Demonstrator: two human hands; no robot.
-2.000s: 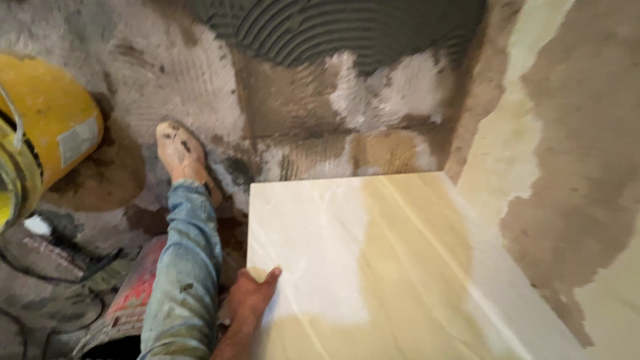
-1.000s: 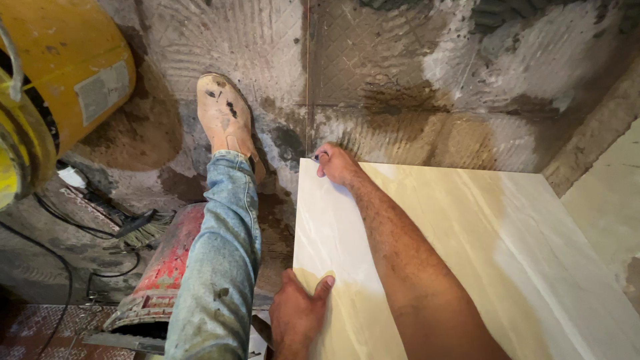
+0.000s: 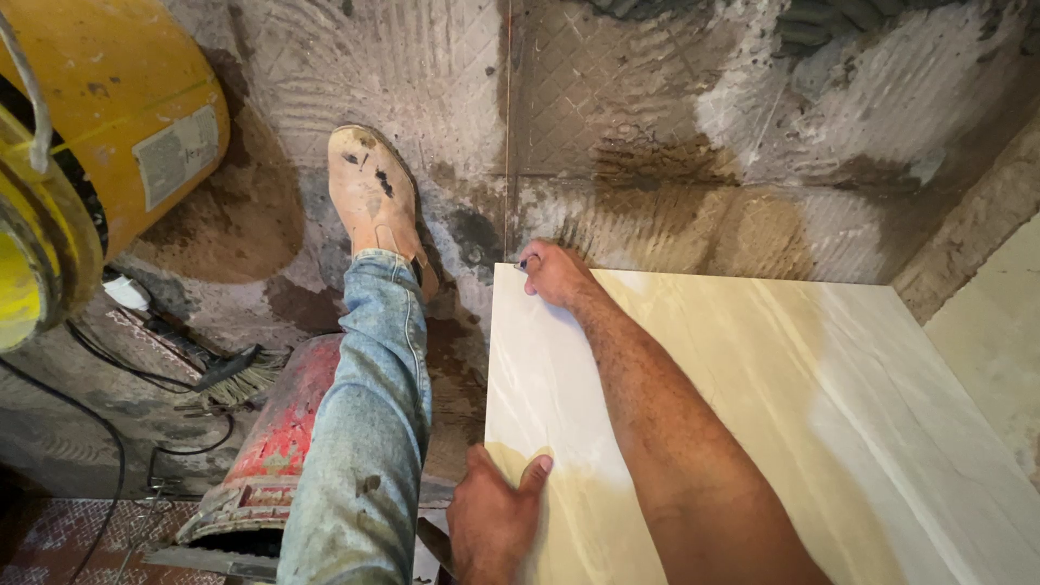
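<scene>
A large cream marble-look tile fills the lower right, its left edge beside my leg. My left hand grips that edge low down, thumb on the face and fingers around the side. Near the tile's top left corner, my right hand pinches a small dark-tipped marking tool, perhaps a pencil, most of it hidden by the fingers. A taut thin string line runs down the floor to just by that corner.
A yellow bucket lies at the upper left, a red bucket below it. Between them are a brush and black cables. My boot rests on the rough floor. Wet adhesive lies at the top; a wall bounds the right.
Two seconds ago only my left hand showed, on the tile's left edge. My right hand has since come to the top left corner and stays there. The view has shifted.
</scene>
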